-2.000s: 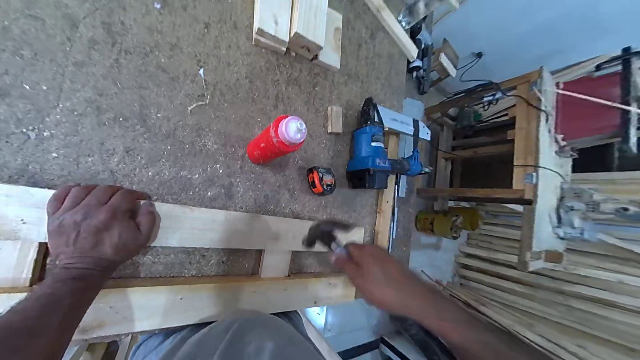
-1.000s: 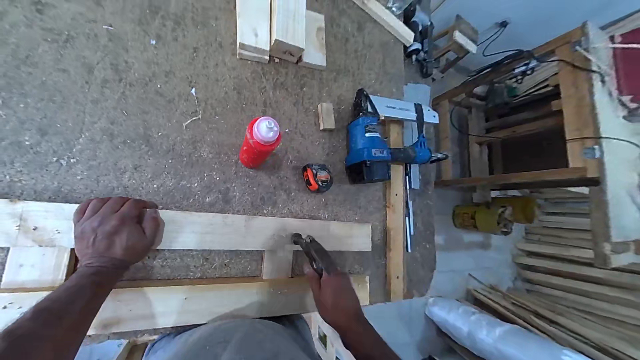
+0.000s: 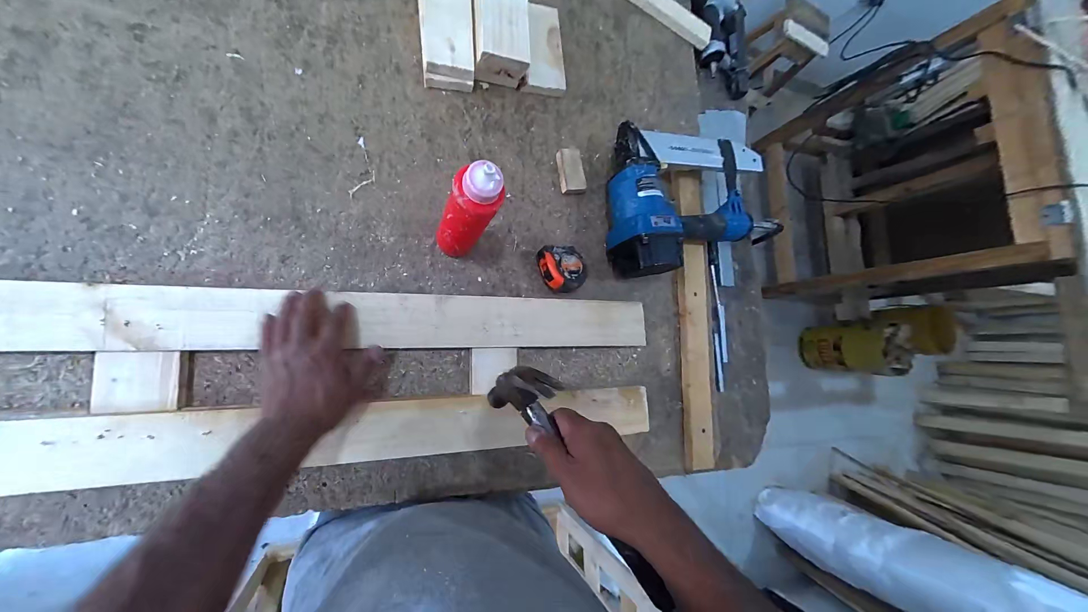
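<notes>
My right hand [image 3: 591, 467] grips the handle of a claw hammer [image 3: 520, 391], whose head is over the near wooden board [image 3: 408, 427], beside a short crosspiece [image 3: 493, 371]. The far board [image 3: 442, 320] lies roughly parallel to it, and a second crosspiece [image 3: 136, 381] spans the gap further left. My left hand [image 3: 314, 365], somewhat blurred, has its fingers apart over the far board and the gap, holding nothing. Whether it touches the wood I cannot tell.
Beyond the boards are a red squeeze bottle [image 3: 469, 211], a tape measure [image 3: 562, 269], a small wood block [image 3: 571, 171] and a blue power tool [image 3: 650, 212]. Wood blocks [image 3: 501, 38] lie at the back. A wooden strip [image 3: 697, 357] runs near the workbench's right edge.
My left hand has let go of the far board and moved right along it. The hammer head has moved from the far board's edge by the right crosspiece to over the near board.
</notes>
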